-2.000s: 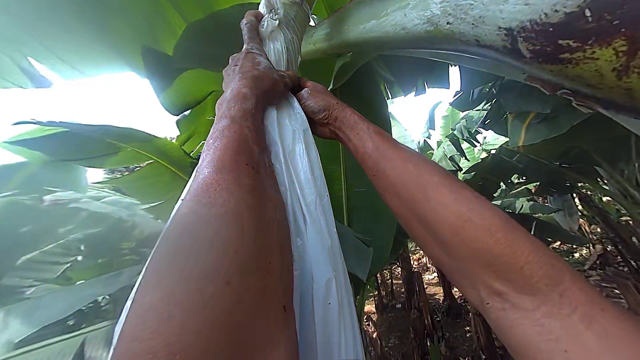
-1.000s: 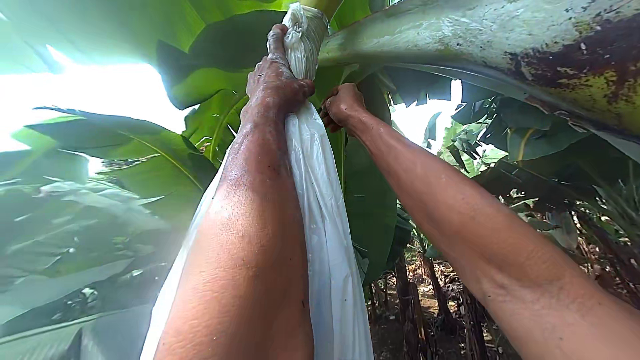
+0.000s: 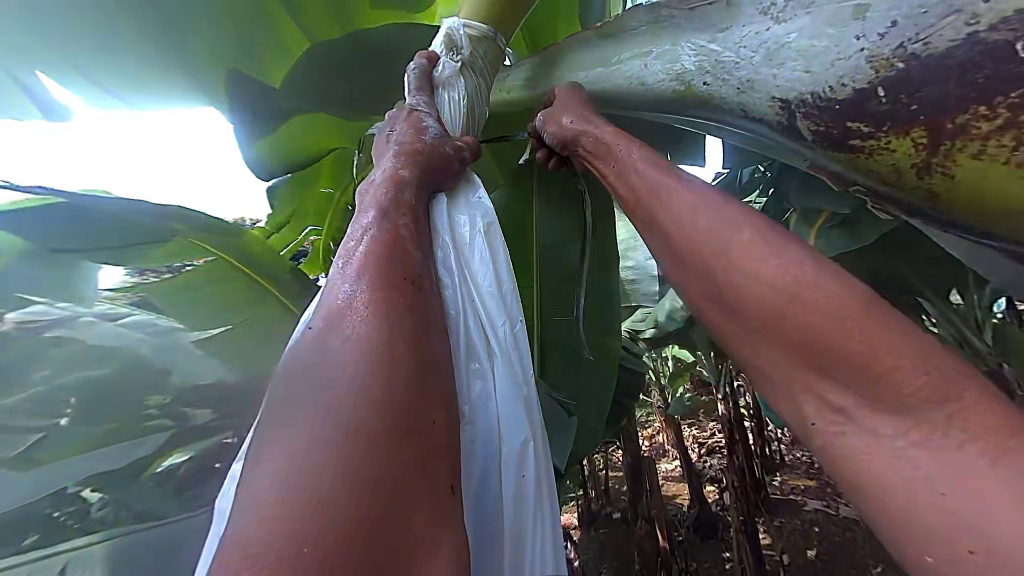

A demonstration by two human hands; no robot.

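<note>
A long white plastic bag (image 3: 496,344) hangs down the middle of the head view. Its gathered top is wrapped around a pale green banana bunch stalk (image 3: 496,11), with a thin tie around it near the upper edge. My left hand (image 3: 416,144) grips the gathered plastic just below the stalk, thumb pointing up. To its right, my right hand (image 3: 564,124) is closed on a thin strip (image 3: 506,138) that stretches across from beside my left hand. A loose length of strip (image 3: 586,264) dangles below my right hand.
A thick banana plant stem (image 3: 720,64) slants across the upper right, close above my right forearm. A large banana leaf (image 3: 576,320) hangs behind the bag. More leaves (image 3: 216,272) spread at left; several trunks (image 3: 732,464) stand lower right.
My right hand has moved away from my left hand and the bag, to the right, and the thin strip now shows between them. The left hand keeps its hold on the plastic.
</note>
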